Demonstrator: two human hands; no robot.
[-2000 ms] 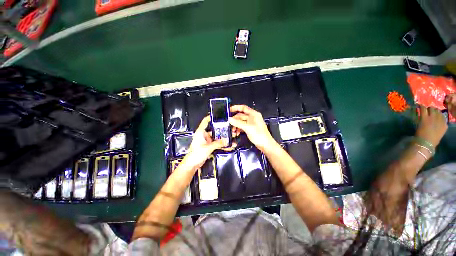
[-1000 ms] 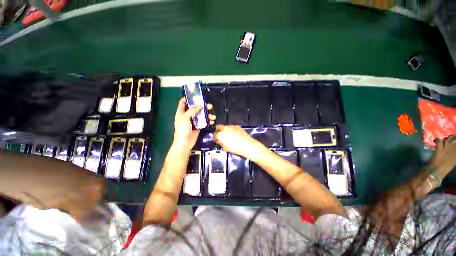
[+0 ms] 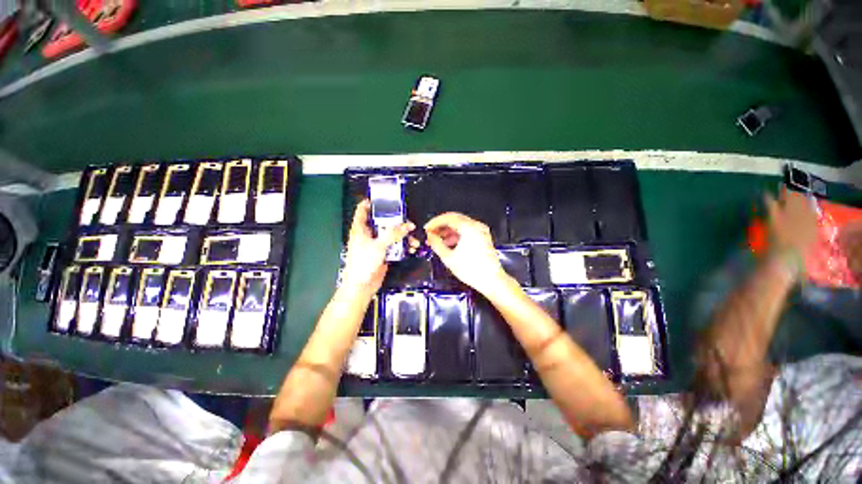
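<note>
My left hand [image 3: 370,248] holds a phone body [image 3: 387,203] upright above the left part of the black blister tray [image 3: 491,203]; its screen end points away from me and my fingers cover part of the keypad end. My right hand [image 3: 463,248] is just right of it, apart from the phone, with fingertips bent together; whether it pinches something small cannot be told. Front housings [image 3: 409,333] with gold edges and white lower parts lie in the tray's near pockets at left and right, and another [image 3: 588,267] lies sideways at right.
A second blister tray [image 3: 197,244] full of gold-edged housings lies at left. Single phones [image 3: 421,103] lie on the green belt [image 3: 284,95]. A neighbour's arm [image 3: 756,312] reaches over orange parts and a red-orange bag [image 3: 834,248] at right. A dark phone [image 3: 47,265] lies far left.
The black sheet and neighbour's arm at left are gone, uncovering the full tray. The held phone is now more upright and my right hand is slightly raised. The right neighbour's arm has moved.
</note>
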